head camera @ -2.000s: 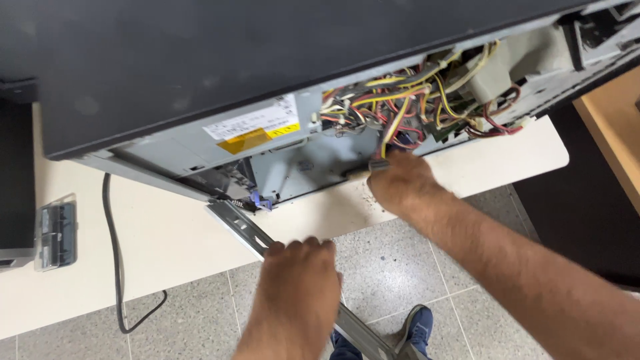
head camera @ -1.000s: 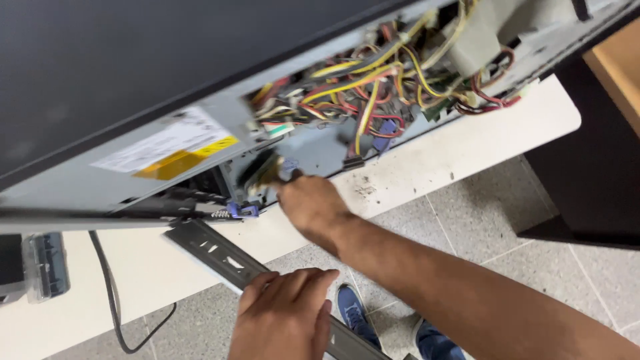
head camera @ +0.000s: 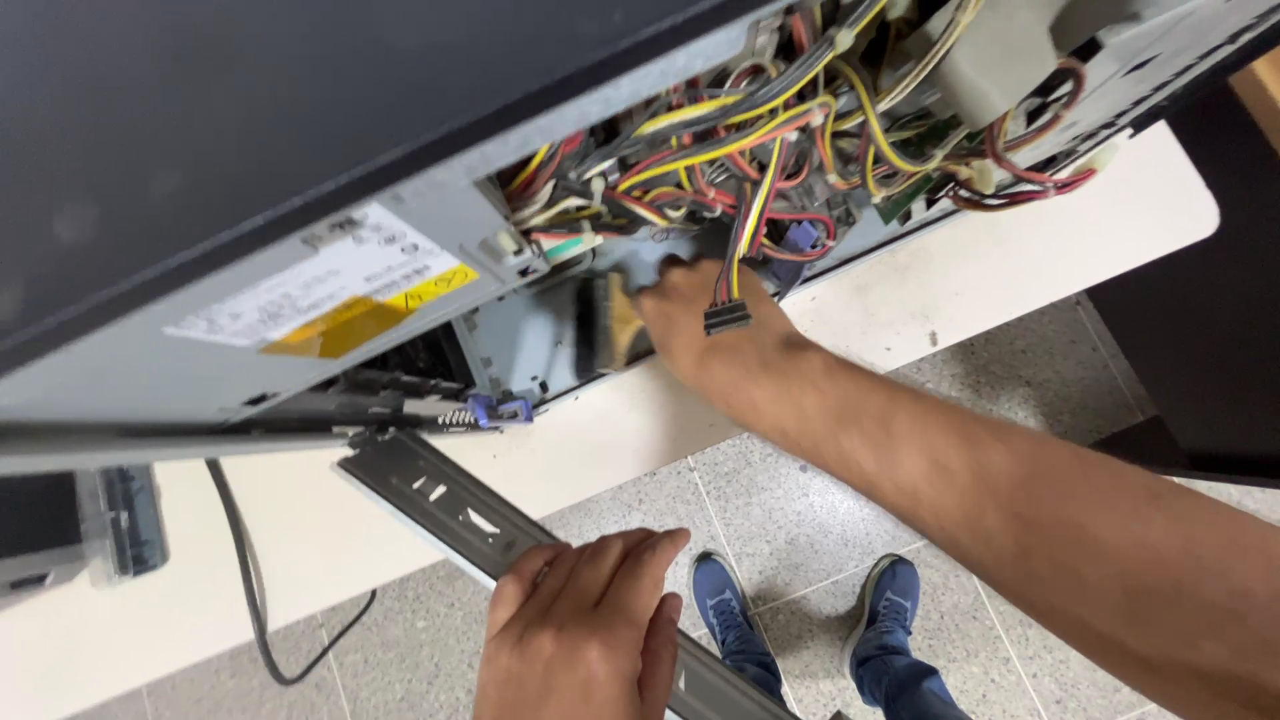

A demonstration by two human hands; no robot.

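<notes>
An open desktop computer case (head camera: 330, 120) lies tilted across the upper part of the head view. My right hand (head camera: 700, 310) reaches inside its lower edge, closed around what looks like a flat brush (head camera: 622, 322), blurred and partly hidden. A black power connector (head camera: 727, 317) on red, yellow and black wires hangs in front of this hand. Above it is a tangle of cables (head camera: 740, 150). My left hand (head camera: 585, 625) grips a long grey metal and plastic panel (head camera: 440, 490), swung out from the case beside a purple plastic latch (head camera: 505, 410).
The case rests on a white table (head camera: 300, 540), whose edge runs diagonally. A black cable (head camera: 245, 560) hangs over that edge. Clear plastic boxes (head camera: 130, 520) are at the left. Two shoes (head camera: 720, 600) stand on the speckled tile floor, and dark furniture (head camera: 1190, 330) is at the right.
My right hand, near the wires at first, moved left along the case opening with the brush-like thing, then back right and further inside. My left hand stays on the panel. The view has come closer.
</notes>
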